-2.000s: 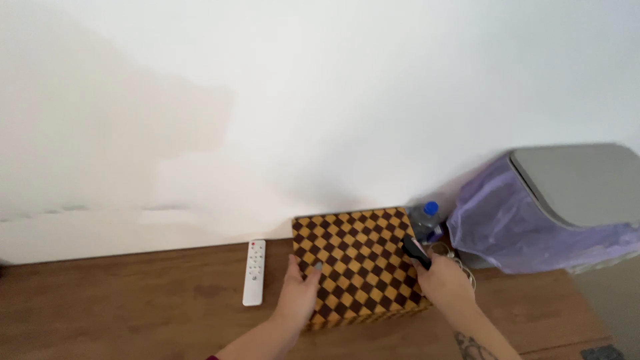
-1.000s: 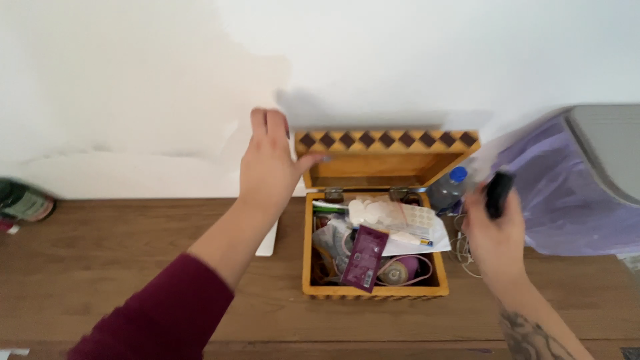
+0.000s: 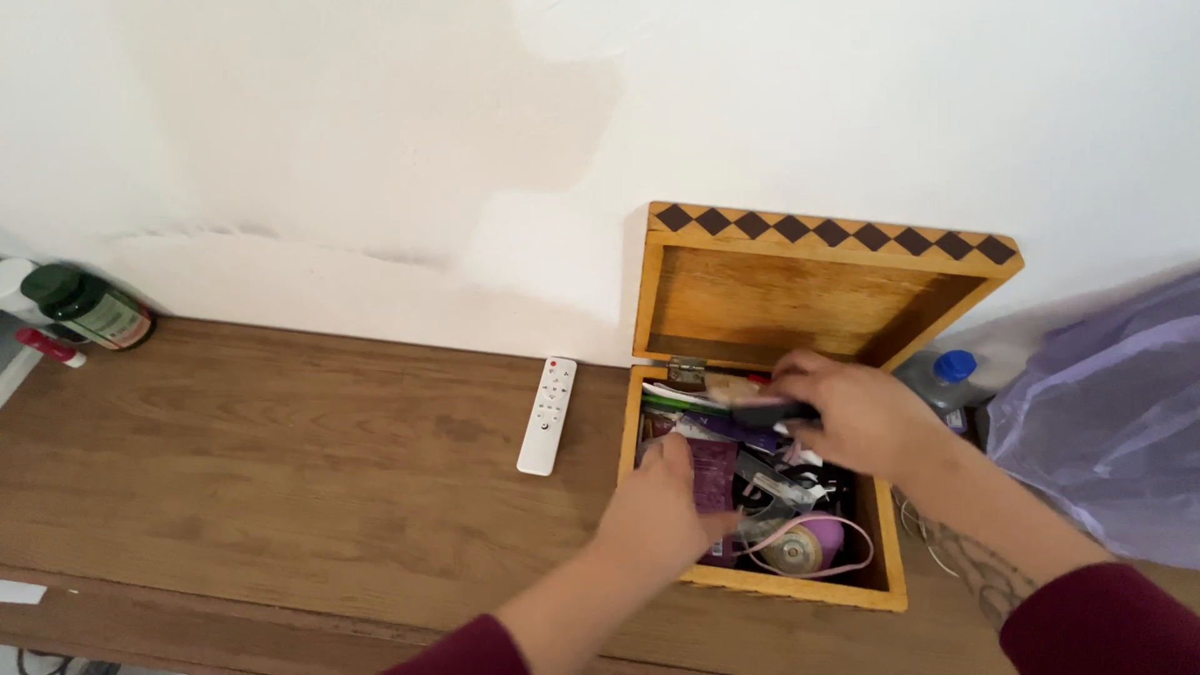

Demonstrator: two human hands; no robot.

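Observation:
A wooden box (image 3: 891, 544) with a diamond-patterned lid (image 3: 834, 234) stands open against the wall, its lid tilted back. Small items fill it: a purple packet (image 3: 714, 469), a pink elastic loop (image 3: 867, 539) around a round lilac item (image 3: 825, 542), clear plastic pieces and green and white sticks. My left hand (image 3: 656, 516) reaches in at the left side, touching the purple packet, its thumb apart from the fingers. Over the back of the box, my right hand (image 3: 858, 412) holds a blurred black object (image 3: 771, 412) in its fingers.
A white remote control (image 3: 547, 417) lies left of the box on the wooden tabletop (image 3: 309, 469). At the right are a bottle with a blue cap (image 3: 954, 367), a white cable (image 3: 928, 539) and a purple bin liner (image 3: 1106, 422). A green bottle (image 3: 94, 305) and red tube (image 3: 49, 347) are far left.
The box was closed in the oldest frame and now stands open. My left hand has gone from the lid down into the box. My right hand has moved over the box with the black object.

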